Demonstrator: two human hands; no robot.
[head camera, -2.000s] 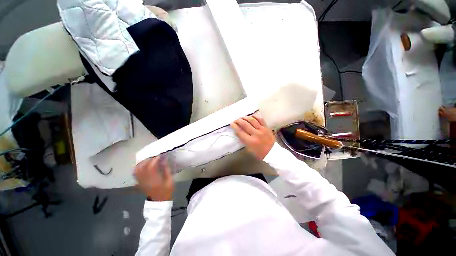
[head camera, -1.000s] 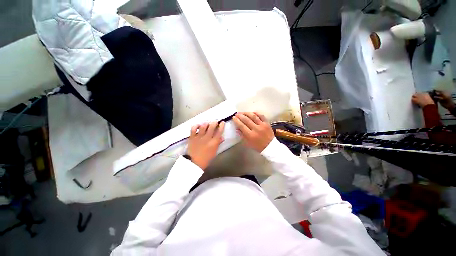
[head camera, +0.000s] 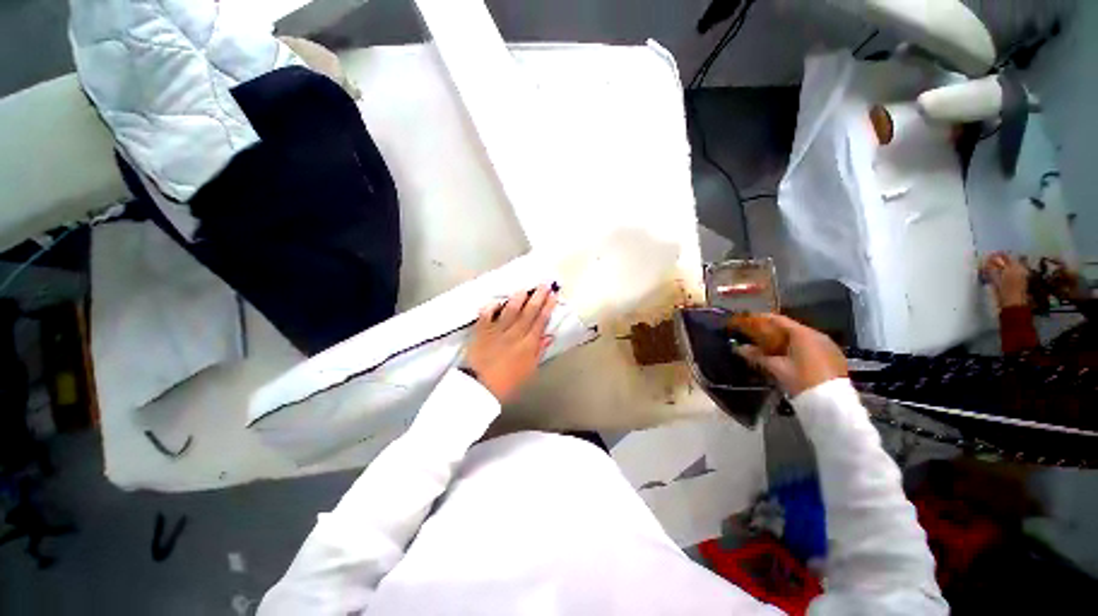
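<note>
The white lining sleeve (head camera: 373, 381) lies along the padded board, with a thin dark seam line running lengthwise. My left hand (head camera: 512, 345) lies on the sleeve's right end, its fingertips at the dark line. My right hand (head camera: 804, 351) is closed around the wooden handle of the steam iron (head camera: 713, 361) at the right end of the table. The iron is tilted, with its dark pointed plate showing. The board's scorched end (head camera: 626, 271) shows beyond the sleeve.
A dark navy garment body (head camera: 301, 205) with white quilted lining (head camera: 163, 96) is heaped behind the board. A long white block (head camera: 479, 120) lies behind. The iron rest (head camera: 742, 284) and hoses (head camera: 963, 391) are at right. Another person's hands (head camera: 1005, 279) show far right.
My right hand has left the sleeve, moved right, and taken hold of the iron, which is now tilted. My left hand moved from the sleeve's left end to near its right end.
</note>
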